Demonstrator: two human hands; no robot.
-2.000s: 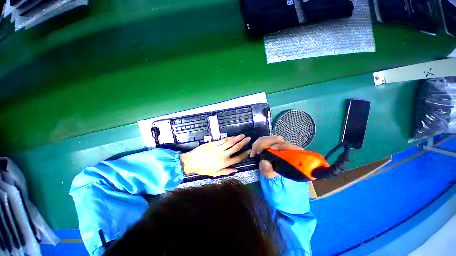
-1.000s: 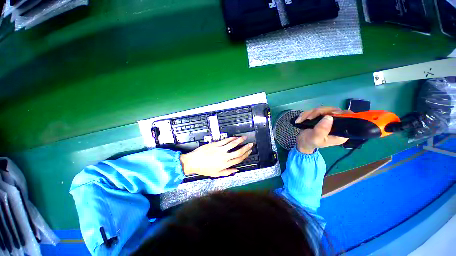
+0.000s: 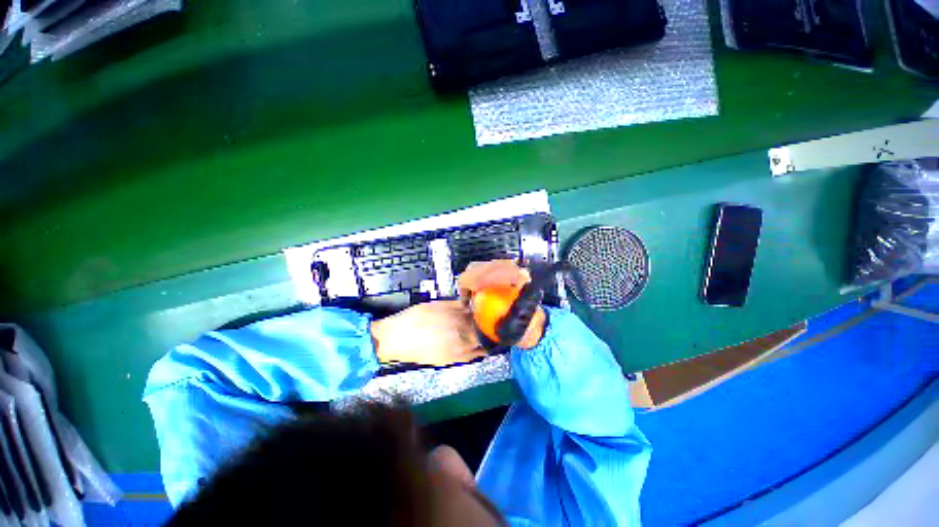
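A black ribbed tray unit (image 3: 394, 270) lies on a whitish foam sheet (image 3: 432, 384), with a pale strip across its middle. My left hand (image 3: 427, 332) lies flat on the tray, its fingers hidden behind my right hand. My right hand (image 3: 496, 280) is closed around the orange and black electric screwdriver (image 3: 495, 310), held upright over the tray just right of the pale strip. The screwdriver's tip is hidden below the hand. The round screw dish (image 3: 607, 268) sits right of the tray.
A smartphone (image 3: 733, 255) lies right of the dish, a dark plastic bag (image 3: 892, 226) at the far right. More black trays (image 3: 607, 29) lie on foam on the green belt (image 3: 257, 134). Wrapped panels (image 3: 36, 432) stand far left. A cardboard box (image 3: 721, 367) is below the bench edge.
My right hand has moved left from the dish to over the tray, turning the screwdriver upright. My left hand has barely moved. The trays on the belt have shifted left.
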